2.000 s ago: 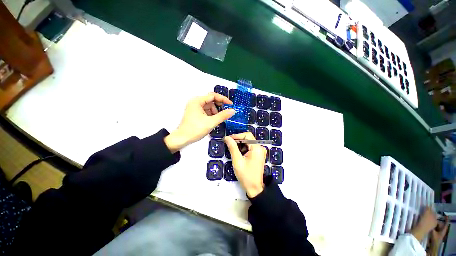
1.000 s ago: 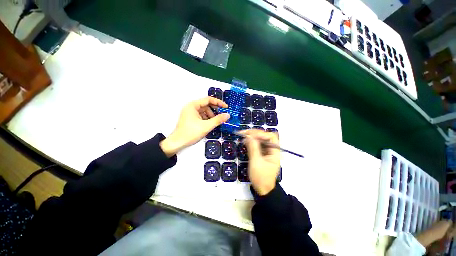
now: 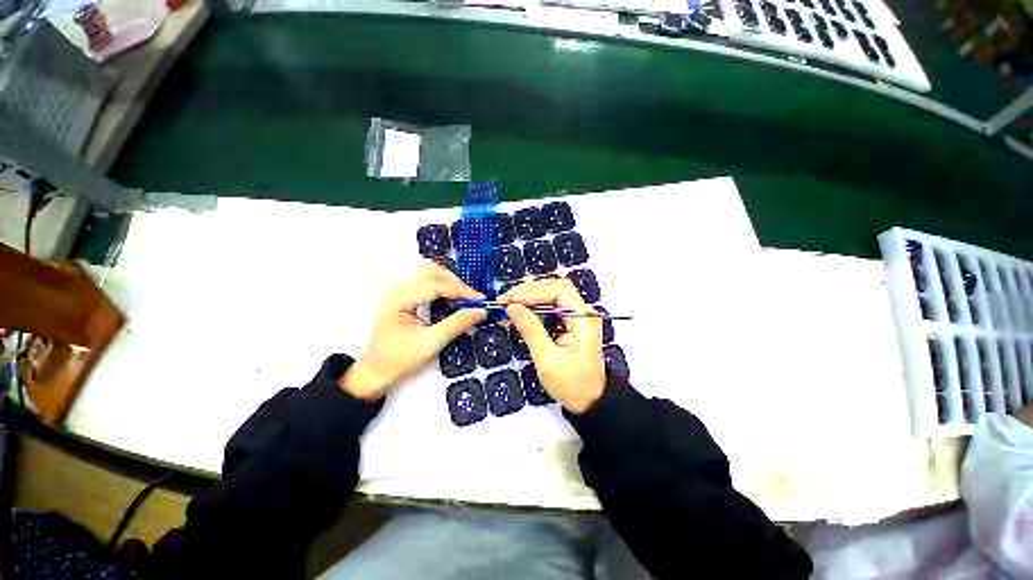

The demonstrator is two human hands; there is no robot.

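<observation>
Black plastic housings [image 3: 466, 400] lie in a grid on a white board [image 3: 680, 244] in front of me. A blue dotted strip [image 3: 478, 244] lies over the upper part of the grid, its far end near the green belt. My left hand [image 3: 410, 332] pinches the strip's near end. My right hand [image 3: 563, 343] holds thin tweezers [image 3: 600, 316], which point left and meet the strip at my left fingertips. Any small piece at the tweezer tips is too small to tell. Both hands hide some housings in the middle.
A clear bag with a pale label [image 3: 444, 153] lies on the green belt [image 3: 306, 102]. A white compartment tray [image 3: 923, 329] stands at right beside a person's pale sleeve [image 3: 1006, 476]. An orange-brown stand [image 3: 57, 306] is at left. Another white tray [image 3: 782, 51] is across the belt.
My right hand has brought the tweezers back to my left fingertips. My left hand now holds the strip nearer its close end. The whole view has turned and shifted.
</observation>
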